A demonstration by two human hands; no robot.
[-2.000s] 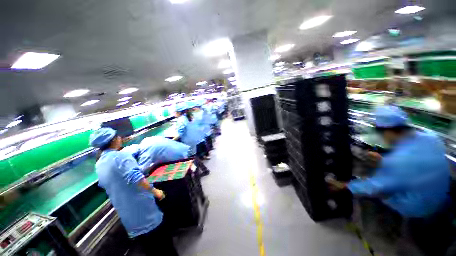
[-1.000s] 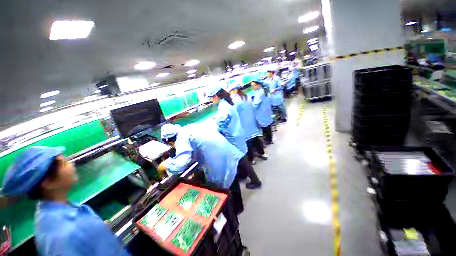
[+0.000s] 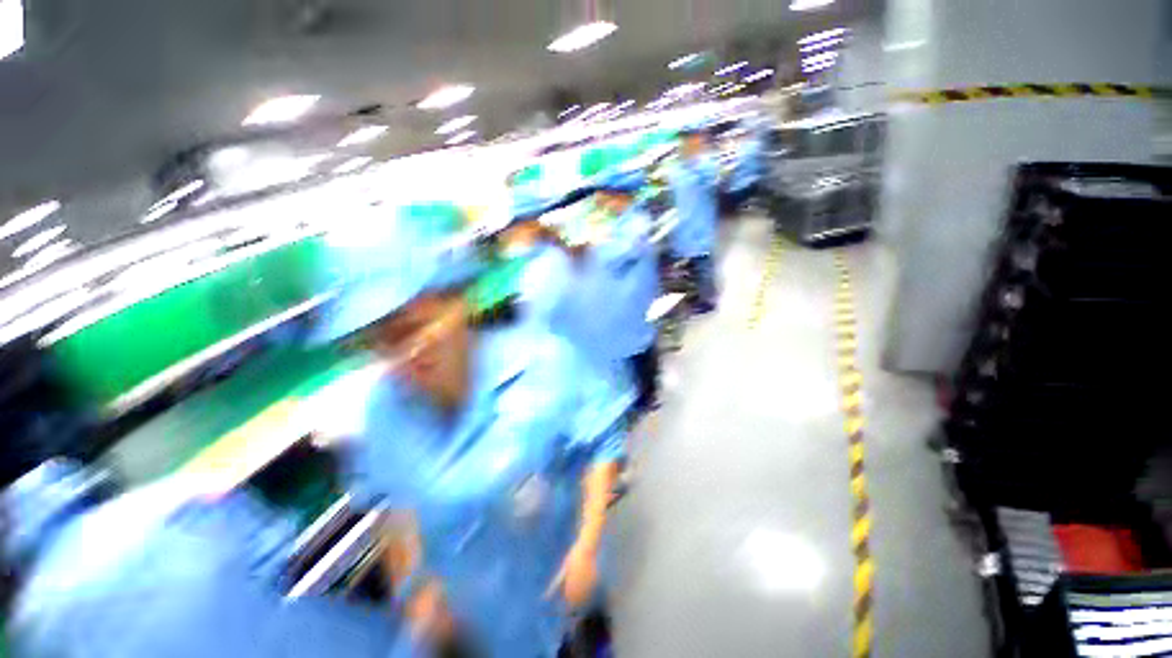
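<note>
Neither of my hands is in the picture. Nearest in front on the right is a tall stack of black bins (image 3: 1073, 373). Below it, at the lower right, an open black bin holds a red item (image 3: 1096, 549) and pale, striped pieces too unclear to name. On the left a person in a light blue smock and cap (image 3: 482, 444) faces my way, blurred, with both hands low. Another light blue smock (image 3: 193, 585) fills the lower left corner, blurred.
The green-topped assembly line (image 3: 212, 418) runs along the left, with several people in blue beside it. A grey floor aisle (image 3: 739, 463) with yellow-black tape (image 3: 855, 476) leads forward. A pale pillar (image 3: 945, 231) stands right of it, and a grey rack (image 3: 825, 180) is further back.
The view has moved forward along the aisle. The bin stack and pillar are larger. The red tray of green boards has left the view, and a person now faces me on the left.
</note>
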